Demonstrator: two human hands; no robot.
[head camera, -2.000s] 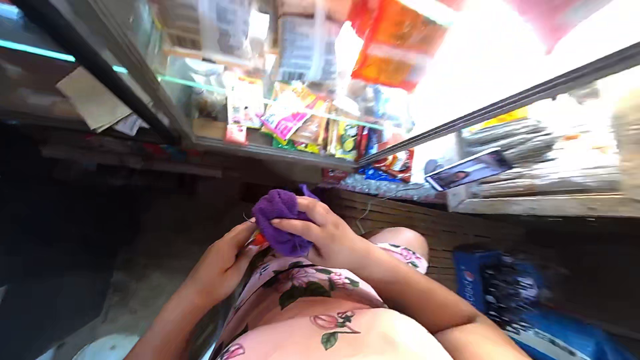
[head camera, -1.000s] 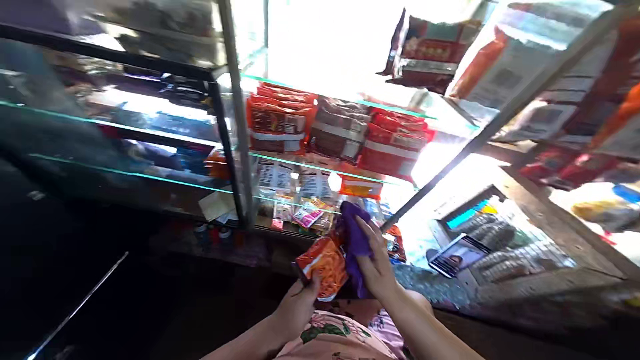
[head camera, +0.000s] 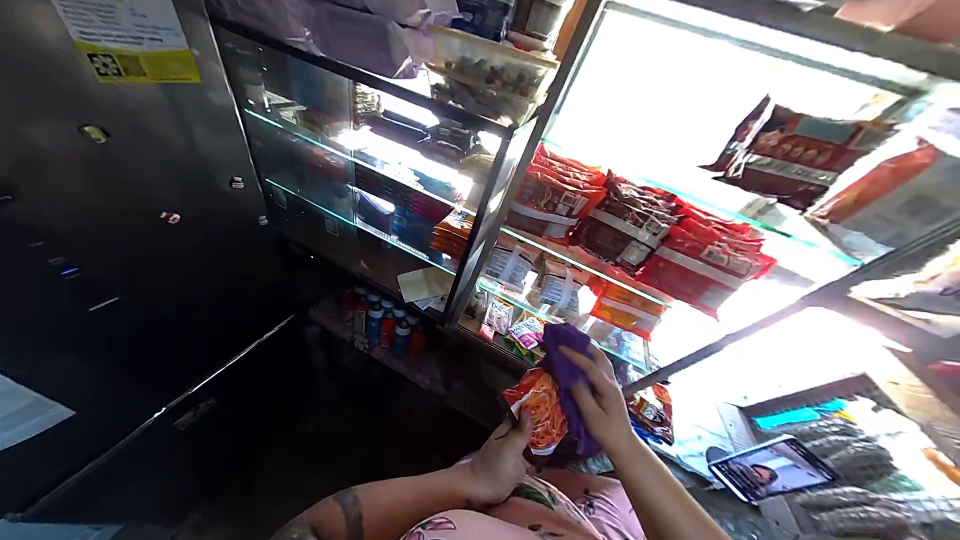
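Observation:
Low in the middle of the head view, my left hand (head camera: 501, 459) grips the lower left edge of an orange snack packet (head camera: 546, 412), its thumb on the packet's face. My right hand (head camera: 600, 397) holds a bunched purple cloth (head camera: 564, 358) against the packet's right side. The cloth hides part of that side. Both hands are in front of my body, below the glass shelves.
Glass shelves (head camera: 585, 259) ahead hold red packets (head camera: 701, 259) and smaller sachets (head camera: 526, 330). A smartphone (head camera: 772, 469) lies tilted at the right. Bottles (head camera: 386, 326) stand low behind the dark cabinet or refrigerator (head camera: 150, 262) at the left.
The orange packet, mostly hidden behind the cloth two seconds ago, now shows its face between my hands. The view has swung toward the left and up.

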